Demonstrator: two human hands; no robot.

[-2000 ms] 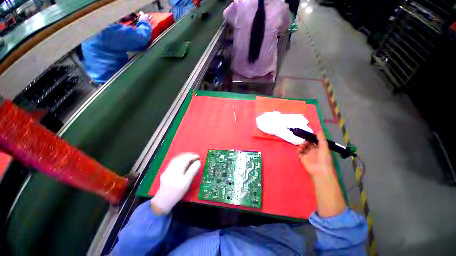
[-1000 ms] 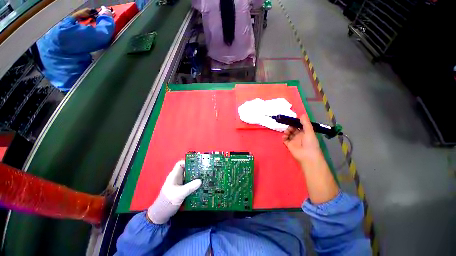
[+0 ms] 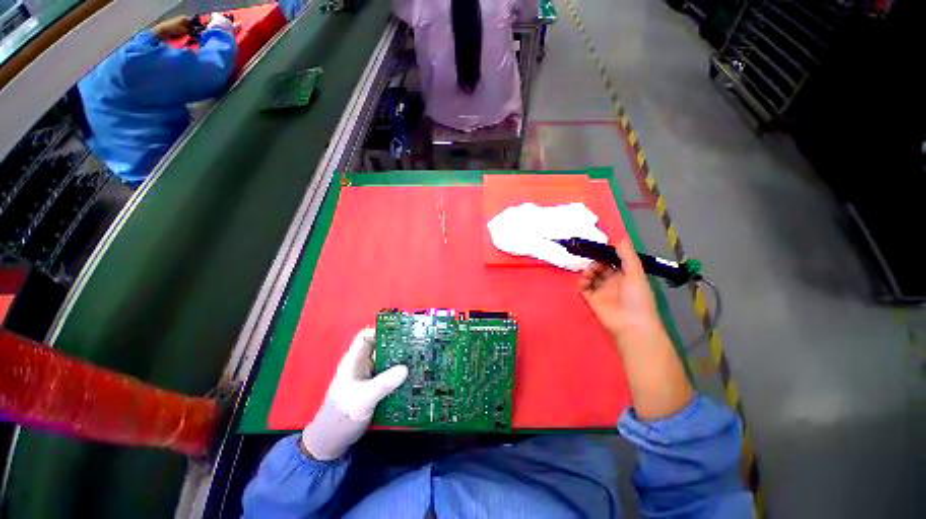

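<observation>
A green printed circuit board (image 3: 457,375) is over the front of the red work mat (image 3: 386,253). My left hand (image 3: 355,390), in a white glove, grips the board's left edge with the thumb on top. My bare right hand (image 3: 621,294) holds a black dispensing syringe (image 3: 650,266) with a green rear end. Its narrow tip points left at a crumpled white wiping cloth (image 3: 538,231); whether it touches cannot be told. The cloth lies on an orange-red pad (image 3: 508,184). A thin pale sliver (image 3: 442,221) lies at the mat's upper middle.
A dark green conveyor belt (image 3: 218,162) on the left carries another board (image 3: 294,88). A post in red-orange film (image 3: 112,390) stands at lower left. One person in blue (image 3: 152,96) is across the belt; another in pink (image 3: 467,66) sits ahead. A wheeled rack (image 3: 767,61) is at upper right.
Two seconds ago my left hand was beside the board, which lay on the mat; now it grips the board. My right hand keeps the syringe near the cloth. The view has shifted.
</observation>
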